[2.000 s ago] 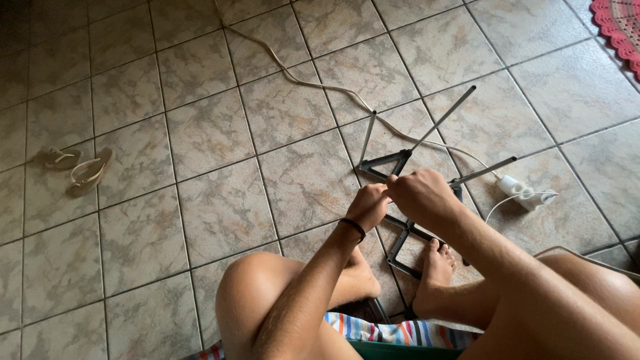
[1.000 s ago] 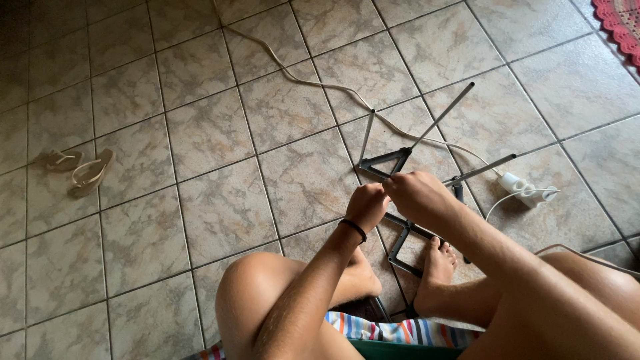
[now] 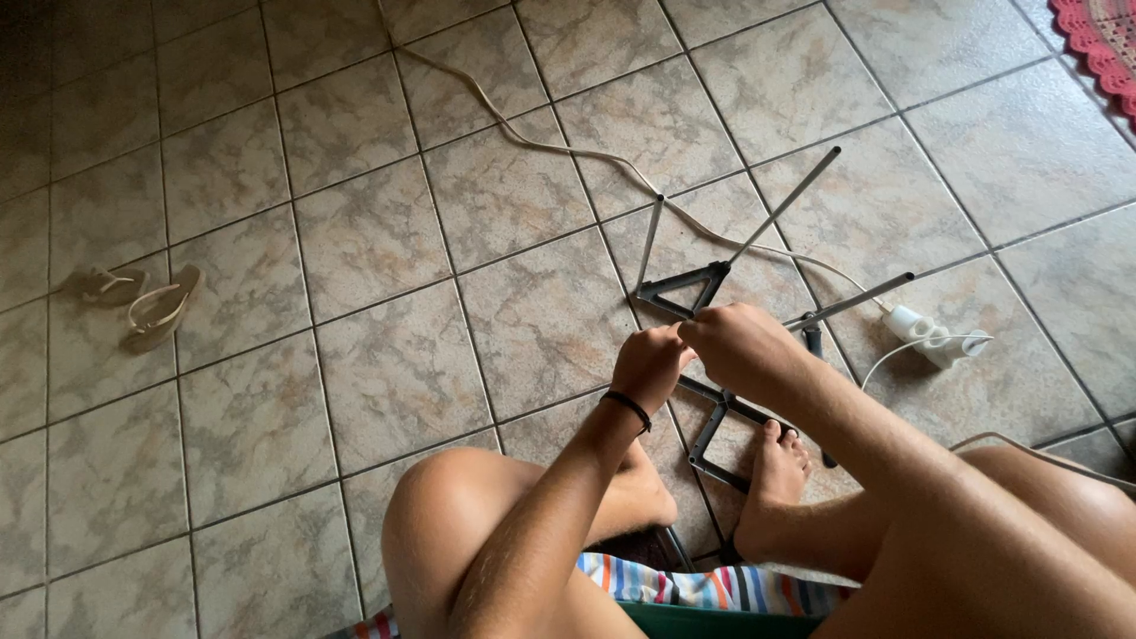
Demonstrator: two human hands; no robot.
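Observation:
My left hand, with a black band at its wrist, meets my right hand above a dark frame of bars on the floor. Both hands have curled fingers pressed close together; whatever they grip is hidden. Just beyond them lies a black triangular bracket, with a thin metal rod rising from one corner and a shorter rod from another. A further metal rod extends right from behind my right hand. My bare foot touches the frame's lower part.
A white multi-socket plug adapter with a plug in it lies at the right. Its pale cord runs across the tiled floor. Flip-flops lie at the left, and a red crocheted rug reaches into the top right corner.

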